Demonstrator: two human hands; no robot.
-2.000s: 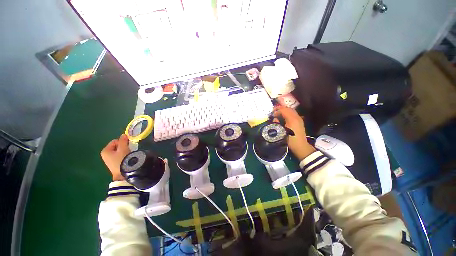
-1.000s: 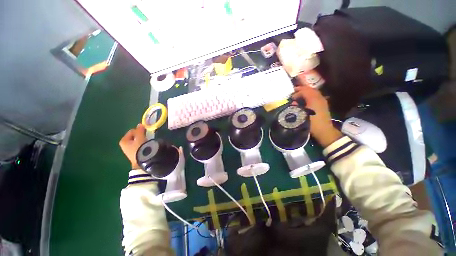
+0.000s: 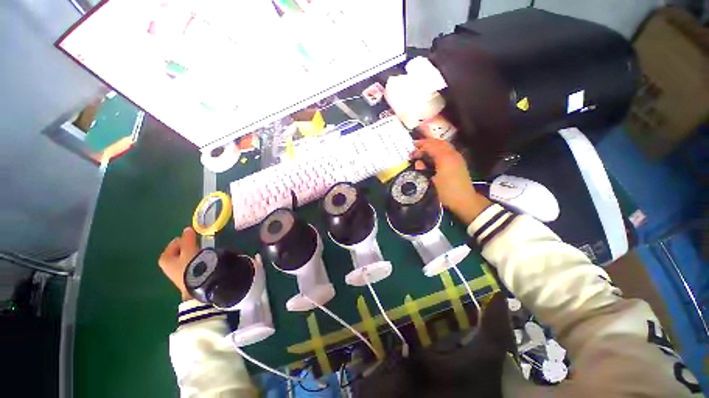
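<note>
Four bullet security cameras with black round heads and white brackets stand in a row: leftmost (image 3: 220, 278), second (image 3: 292, 242), third (image 3: 350, 216), rightmost (image 3: 414, 204). Their ring faces point up towards the monitor side. Thin white cables run to the bench's near edge. My left hand (image 3: 179, 260) is beside the leftmost camera's head, partly hidden behind it. My right hand (image 3: 447, 172) is bent at the far right side of the rightmost camera, by the keyboard's right end. The camera heads hide some fingers, so neither grip can be made out.
A white keyboard (image 3: 323, 169) lies behind the cameras, below a bright monitor (image 3: 256, 66). Yellow tape (image 3: 212, 214) and white tape (image 3: 221, 158) rolls are at left. A large black machine (image 3: 536, 82) and white mouse (image 3: 525, 197) are at right. Yellow tape strips (image 3: 389, 316) mark the near edge.
The head view has shifted and tilted, and the monitor picture has changed. Both hands remain beside the outer cameras, with no clear change of hold.
</note>
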